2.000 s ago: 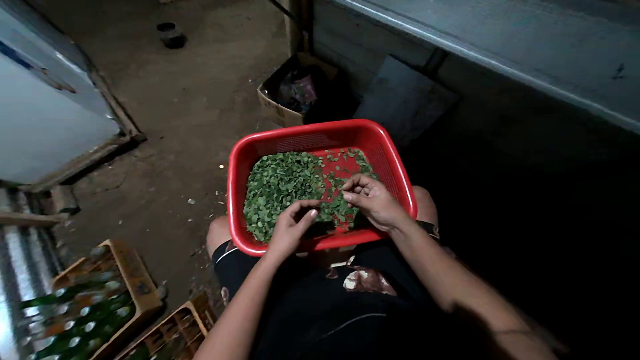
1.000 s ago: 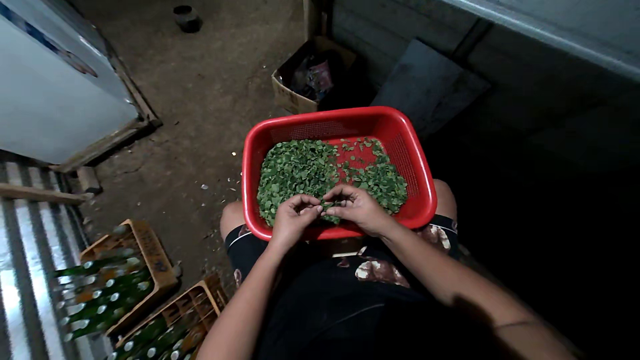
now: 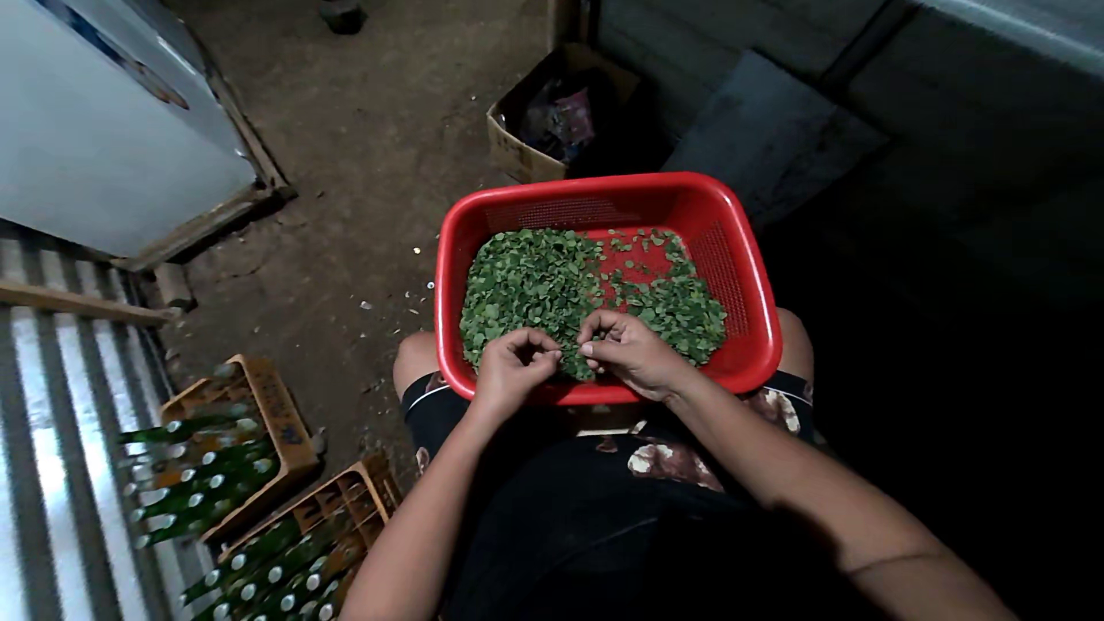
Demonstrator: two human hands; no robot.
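Note:
A red plastic basket (image 3: 756,345) with perforated sides rests on my lap. Small green leaves (image 3: 530,280) fill its left side in a thick heap, and a smaller pile of leaves (image 3: 681,315) lies on the right, with the red bottom showing between them. Over the near edge of the heap, my left hand (image 3: 517,366) has its thumb and forefinger pinched together at what looks like a thin stem. My right hand (image 3: 625,349) is close beside it, fingers curled and thumb near the forefinger; whether it pinches a leaf or stem is too small to tell.
Crates (image 3: 280,414) of green glass bottles (image 3: 216,474) stand at the lower left by corrugated metal sheeting (image 3: 52,431). Beyond the basket are a cardboard box (image 3: 517,151) with mixed items and a flat grey board (image 3: 776,129). A white panel (image 3: 112,129) stands at the upper left.
Two seconds ago my hands were apart over the basket; one second ago their fingertips met. Now a small gap shows between them. The view has shifted somewhat.

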